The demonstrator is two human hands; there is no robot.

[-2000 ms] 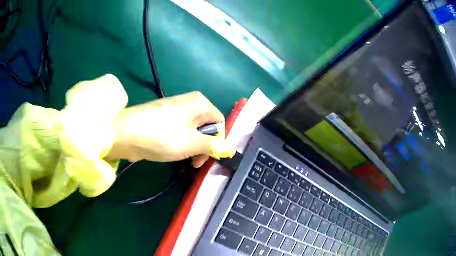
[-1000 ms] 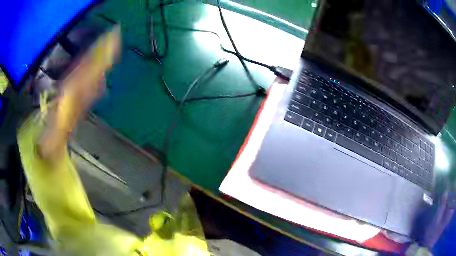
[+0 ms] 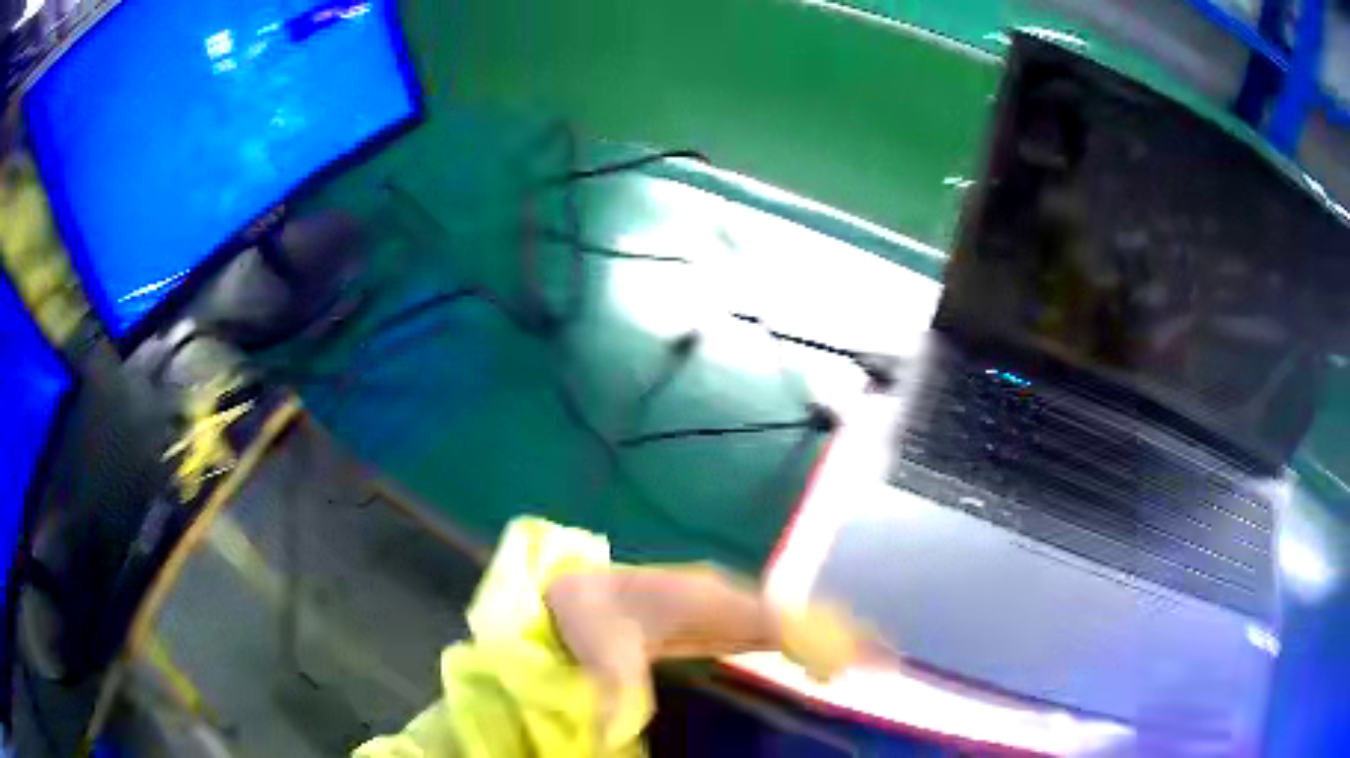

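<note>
The grey laptop (image 3: 1036,592) stands open at the right, its screen (image 3: 1140,252) dark. It rests on a red-edged tray with a white sheet (image 3: 807,511). A black plug (image 3: 877,367) sits at its left side near the hinge. My left hand (image 3: 696,615), in a yellow sleeve with yellow finger covers, reaches to the tray's front left edge. It is blurred, and I cannot tell whether it grips the edge. My right hand is not clearly visible.
Black cords (image 3: 726,434) lie loose on the green bench (image 3: 844,89) left of the laptop. A blue-screened monitor (image 3: 222,133) stands at the upper left. Yellow tape strips (image 3: 205,441) hang at the bench edge. Blue shelving (image 3: 1285,67) is at the upper right.
My left hand has moved from the far left to the tray's front left edge. The view has shifted left, so the monitor shows more. The laptop screen stays dark.
</note>
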